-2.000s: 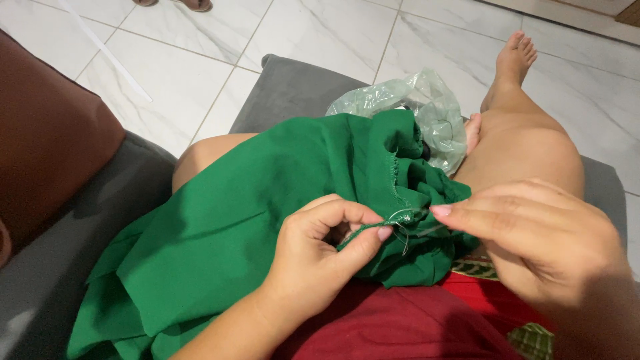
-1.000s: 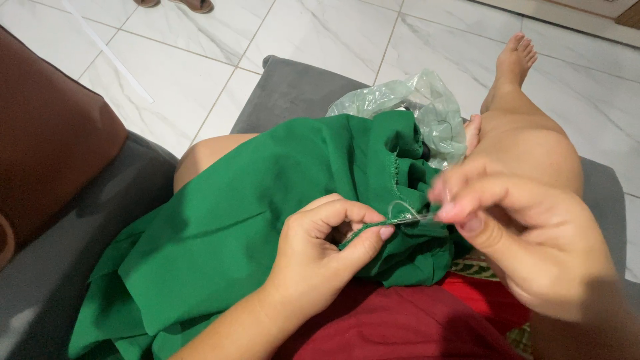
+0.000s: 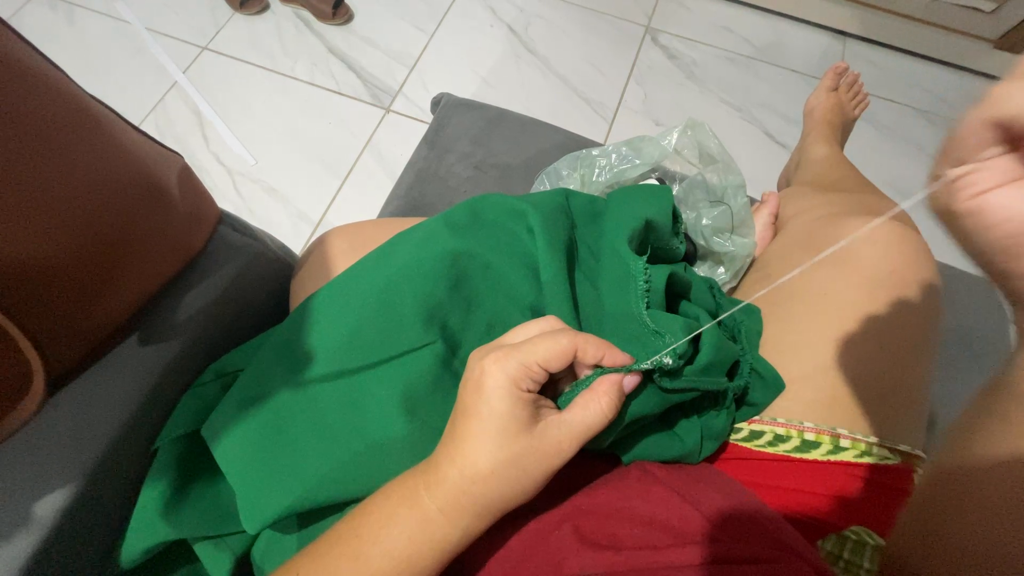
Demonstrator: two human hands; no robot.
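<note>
A green cloth (image 3: 384, 344) with an overcast-stitched edge lies gathered over my lap. My left hand (image 3: 532, 400) pinches that edge between thumb and forefinger. From the cloth beside these fingertips a light-coloured thread (image 3: 808, 264) runs taut up to my right hand (image 3: 984, 184). That hand is blurred at the right edge of the view, its fingers closed on the thread. Whether it also holds a needle cannot be told.
Beyond the cloth, a clear plastic bag (image 3: 708, 208) with dark items inside rests on the grey upholstered seat (image 3: 488, 152). A brown bag or cushion (image 3: 88, 200) stands at left. Brown sandals (image 3: 320, 6) and a white strip (image 3: 188, 88) lie on the tiled floor.
My right hand has moved from beside my left fingertips up and to the right, drawing the thread out long and straight. My left hand keeps its pinch on the cloth.
</note>
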